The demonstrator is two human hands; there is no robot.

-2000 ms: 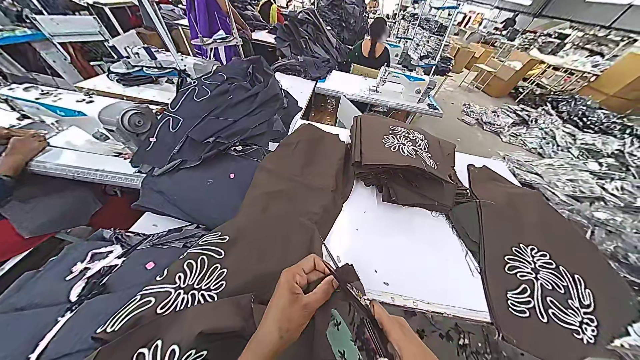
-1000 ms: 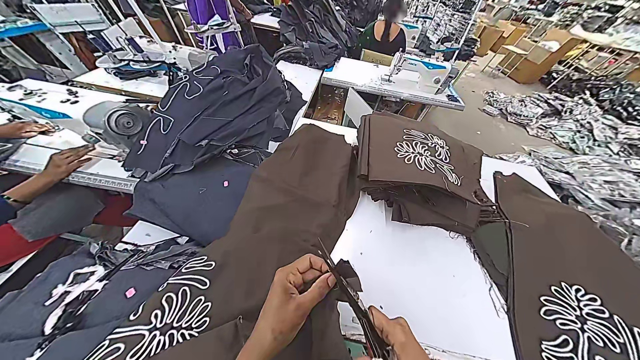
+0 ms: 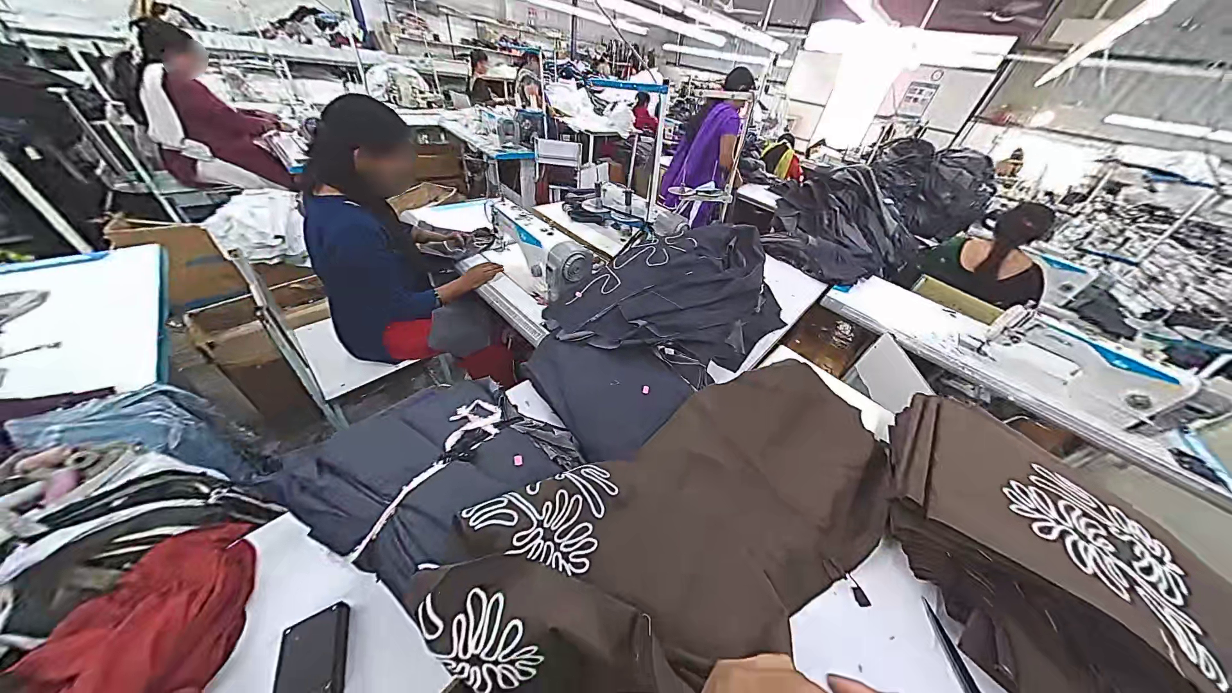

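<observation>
At the bottom edge, only part of my left hand [image 3: 760,676] shows, beside brown fabric; whether it holds anything is cut off. The pointed dark blade of a cutting tool [image 3: 948,643] rises from the bottom edge to its right, over the white table [image 3: 847,621]. My right hand is not in view. A large brown fabric piece [image 3: 741,481] with white looped cord embroidery lies across the middle. Folded brown embroidered panels [image 3: 1039,520] are stacked at the right. A small dark scrap [image 3: 859,594] lies on the white surface between them.
Dark blue-grey fabric [image 3: 414,481] and a black phone [image 3: 313,650] lie to the left, near red cloth [image 3: 154,616]. Beyond, a person in blue sits at a sewing machine [image 3: 539,252]. Another sewing machine [image 3: 1107,361] stands at the right. Other people sit farther back.
The view has swung far left and up. My hands, earlier in the lower middle with the cutting tool in my right hand, are now mostly or wholly below the frame.
</observation>
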